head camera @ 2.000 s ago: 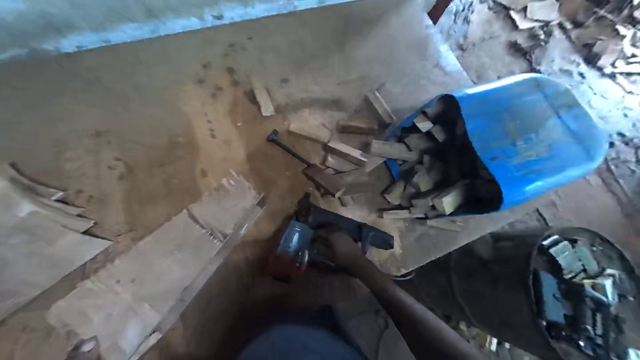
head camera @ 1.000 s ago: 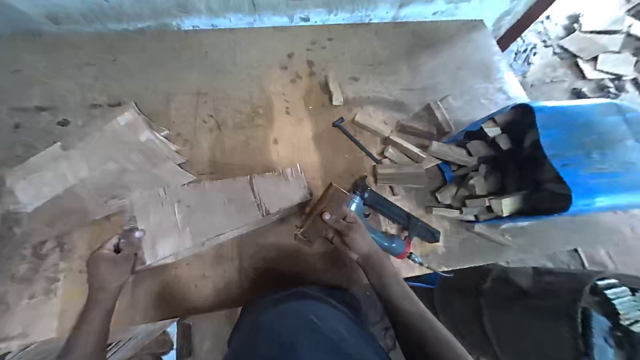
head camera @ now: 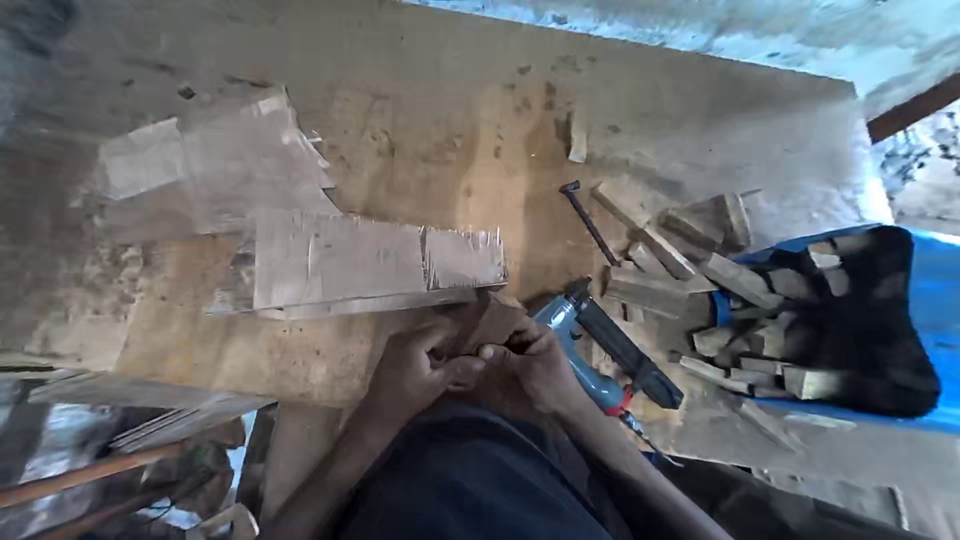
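Observation:
Close to my body at the table's front, my left hand (head camera: 424,364) and my right hand (head camera: 529,360) meet on a small thin brown wooden piece (head camera: 487,322), fingers of both on it. Just beyond it lies a stack of thin wood veneer sheets (head camera: 367,259) with ragged ends. A pneumatic stapler (head camera: 600,349), grey-blue with a black magazine and a red fitting at its hose, rests right beside my right hand. Past the stapler is a dark hammer-like metal tool (head camera: 591,225), next to loose wooden blocks (head camera: 652,232).
A cut-open blue plastic drum (head camera: 930,300) lies on its side at the right, holding several wood blocks (head camera: 814,382). More veneer sheets (head camera: 217,161) lie at the back left. A short wood strip (head camera: 577,139) sits farther back. Stacked boards (head camera: 150,412) are below the table's left front.
My left hand has left the veneer stack and joined my right hand at the small wooden piece. Two seconds ago my right hand was at the stapler, which now lies on the table.

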